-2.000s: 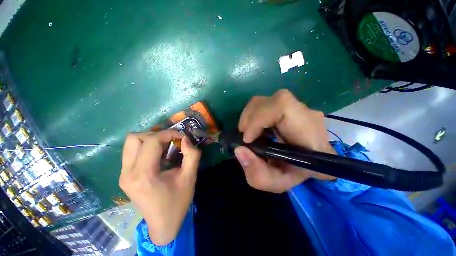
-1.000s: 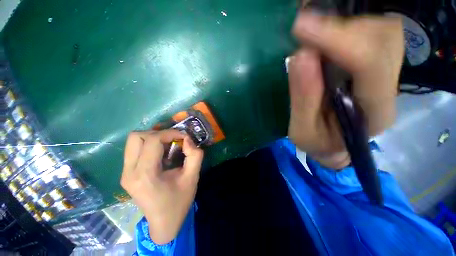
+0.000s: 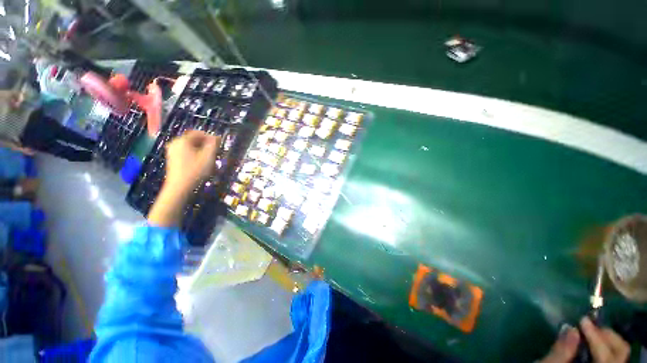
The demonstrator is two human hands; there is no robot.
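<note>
My left hand (image 3: 190, 162) is over the black parts tray (image 3: 241, 76), its fingers bunched and slightly blurred; whether they hold a case cannot be told. My right hand (image 3: 592, 344), cut off by the bottom edge at the lower right, holds the soldering iron (image 3: 596, 301). The iron's tip points up beside the round tan tip-cleaning pot (image 3: 626, 257). The orange holding fixture (image 3: 447, 298) lies near the bench's front edge with its dark centre nest showing and no case seen in it. The clear blister tray (image 3: 301, 166) holds rows of silver-yellow cells, right of the black tray.
A white rail (image 3: 489, 112) runs behind the trays. Beyond it a loose case (image 3: 462, 49) lies on the green conveyor (image 3: 369, 42). A pink-red handheld fan (image 3: 150, 106) and another black tray are at the upper left. Blue-clothed people show at the far left edge.
The view has swung left. My left hand has left the fixture for the black tray, and the watch case is gone from the fixture. The iron is now by the pot.
</note>
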